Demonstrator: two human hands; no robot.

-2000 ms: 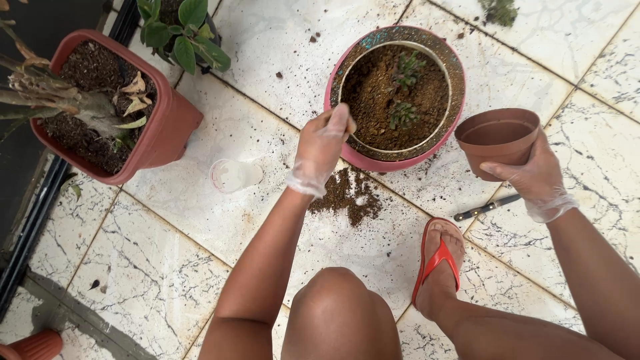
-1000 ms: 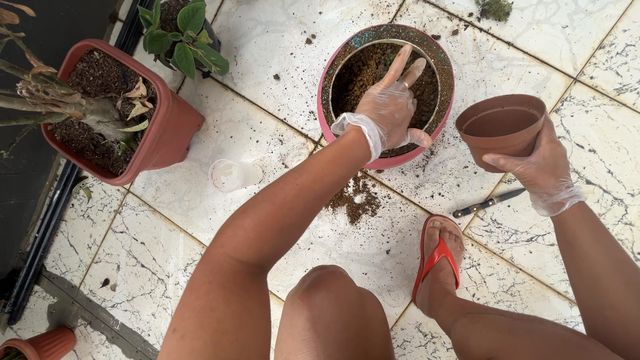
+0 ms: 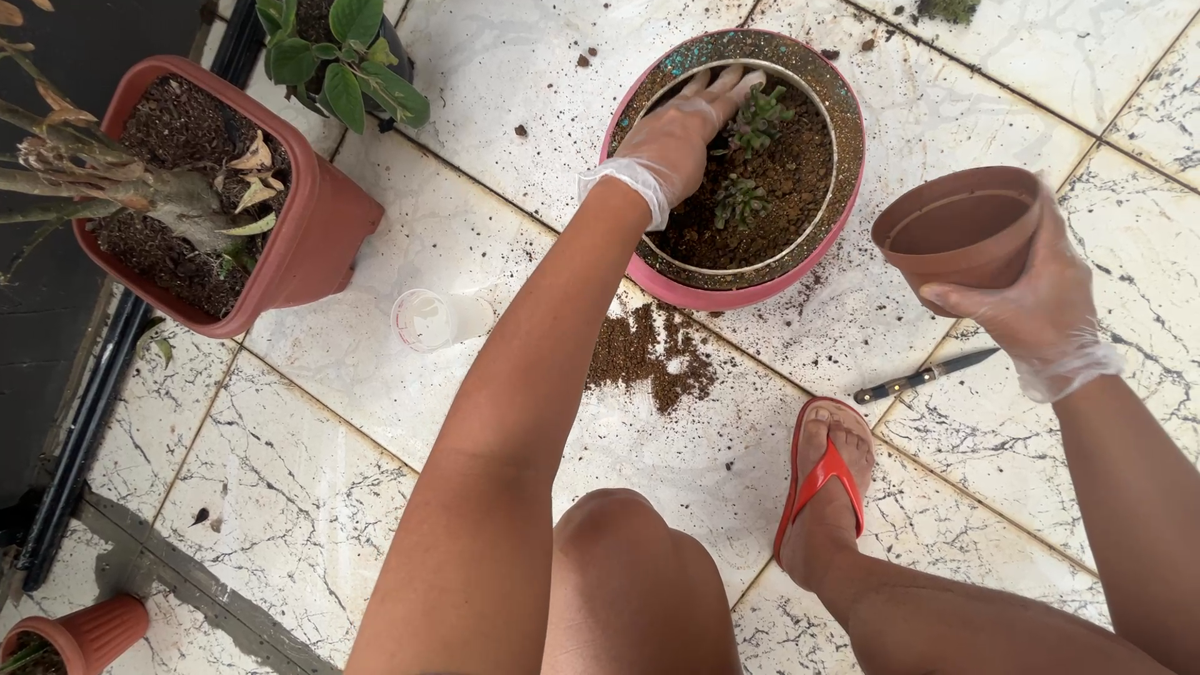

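Note:
A round pink planter point(image 3: 722, 296) with a speckled rim holds brown soil point(image 3: 783, 211) and small succulents, one point(image 3: 757, 120) near the top and another point(image 3: 741, 201) lower down. My left hand point(image 3: 677, 136), in a clear plastic glove, reaches into the planter's left side, its fingers spread on the soil by the far inner wall; the fingertips are partly hidden. Right of the planter, my gloved right hand point(image 3: 1041, 281) grips a brown plastic pot point(image 3: 956, 230) by its side, tilted so that part of its bare inner wall shows.
Spilled soil point(image 3: 652, 361) lies below the planter. A knife point(image 3: 923, 373) rests near my foot in a red flip-flop point(image 3: 830, 478). A clear plastic cup point(image 3: 436, 319) lies on the tiles. Potted plants stand left, in a square reddish pot point(image 3: 319, 234) and a dark pot point(image 3: 398, 56).
My left hand has moved from the planter's near left edge to the soil inside, across its middle a second ago, then to the left side. My right hand still holds the brown pot.

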